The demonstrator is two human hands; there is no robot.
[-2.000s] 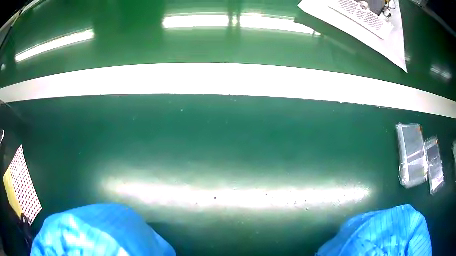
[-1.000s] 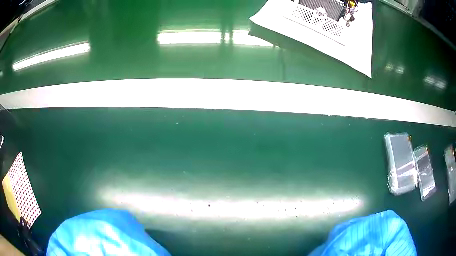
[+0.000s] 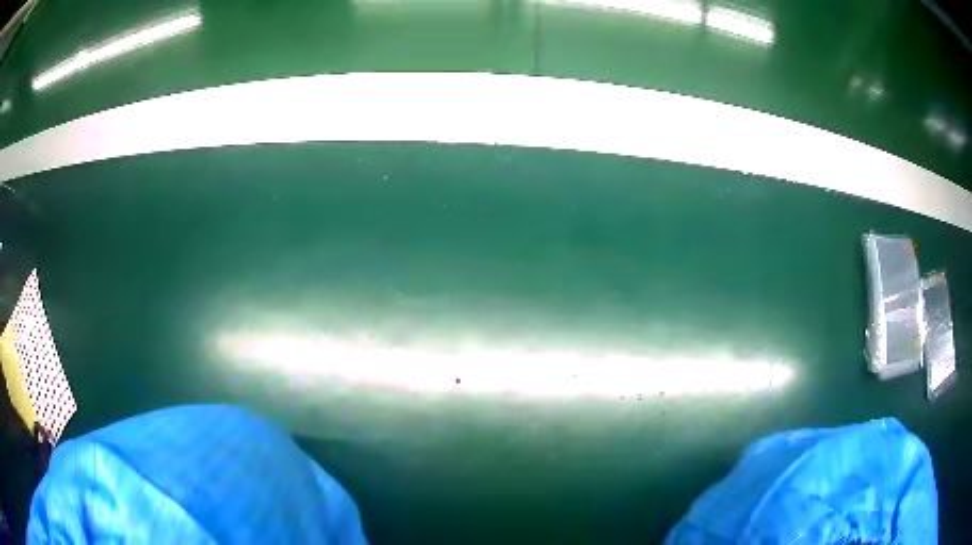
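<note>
Neither of my hands is in the picture. Two bulging blue cloth shapes show at the bottom edge, one at the lower left [image 3: 197, 479] and one at the lower right [image 3: 821, 490]; they look like my sleeves or clothing. Two piles of pale, clear panes lie side by side on the green bench at the right, a larger pile [image 3: 893, 303] and a narrower one [image 3: 939, 339]. Small orange bits show at their top corners.
A label sheet with red dot-like rows [image 3: 41, 357] and a yellow edge lies at the far left, with a dark thing at its lower end. A white rail [image 3: 426, 106] curves across the bench [image 3: 480, 245]. The green conveyor [image 3: 405, 43] lies behind it.
The open unit on its white foam sheet, earlier at the top right and moving left, is out of view. The camera view has shifted, so the rail sits higher.
</note>
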